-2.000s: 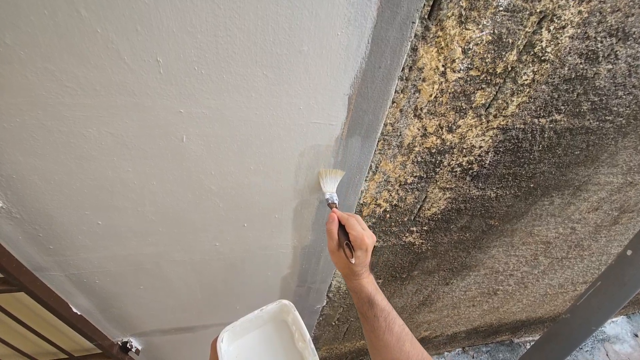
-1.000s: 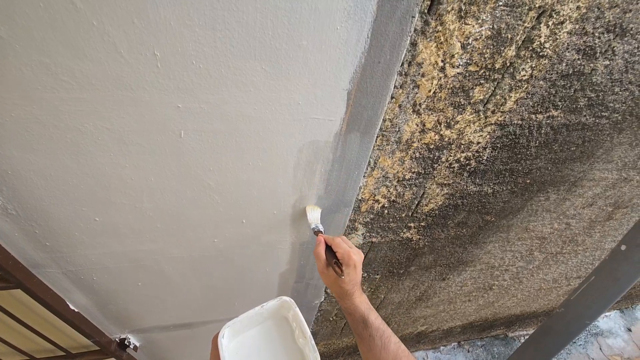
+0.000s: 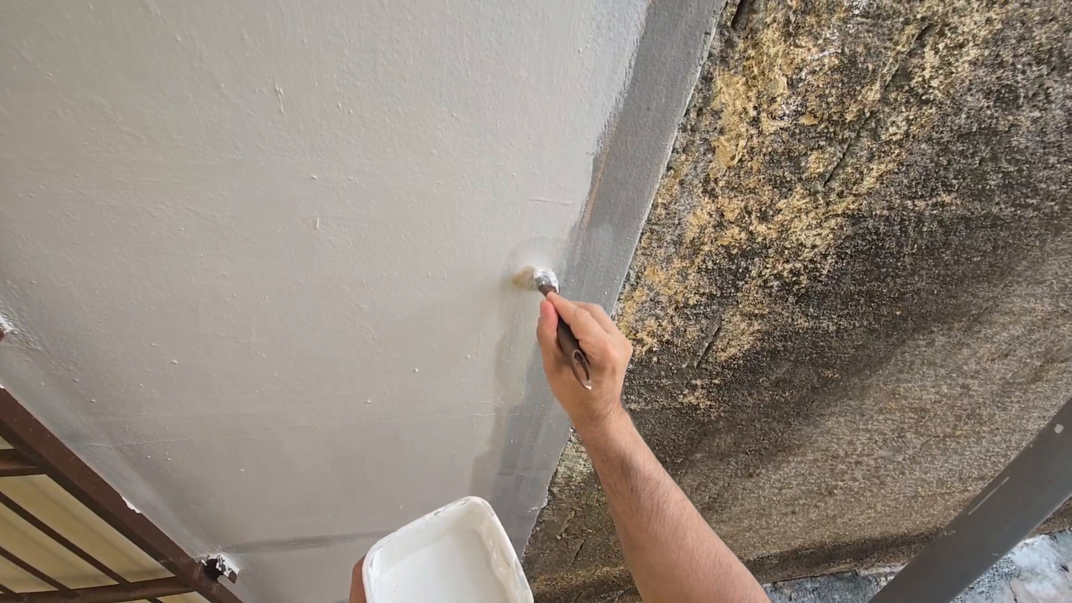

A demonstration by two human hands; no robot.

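Note:
My right hand [image 3: 586,356] grips the dark handle of a paintbrush [image 3: 547,283], and its bristles press against the light grey painted wall [image 3: 318,226], just left of a darker grey strip [image 3: 645,117]. At the bottom, a white plastic tub [image 3: 444,557] with white paint in it stands below and left of the brush. My left hand [image 3: 358,584] shows only as a sliver at the tub's left side, holding it; the rest is out of frame.
Right of the strip, a rough brown and yellowish stone-like surface [image 3: 837,251] fills the view. A dark brown metal frame with bars [image 3: 100,511] stands at the lower left. A grey metal beam [image 3: 988,511] slants across the lower right.
The brush first moved down and left from the darker strip, then back up a little, its bristles now bent leftward on the wall. The tub is still held at the bottom.

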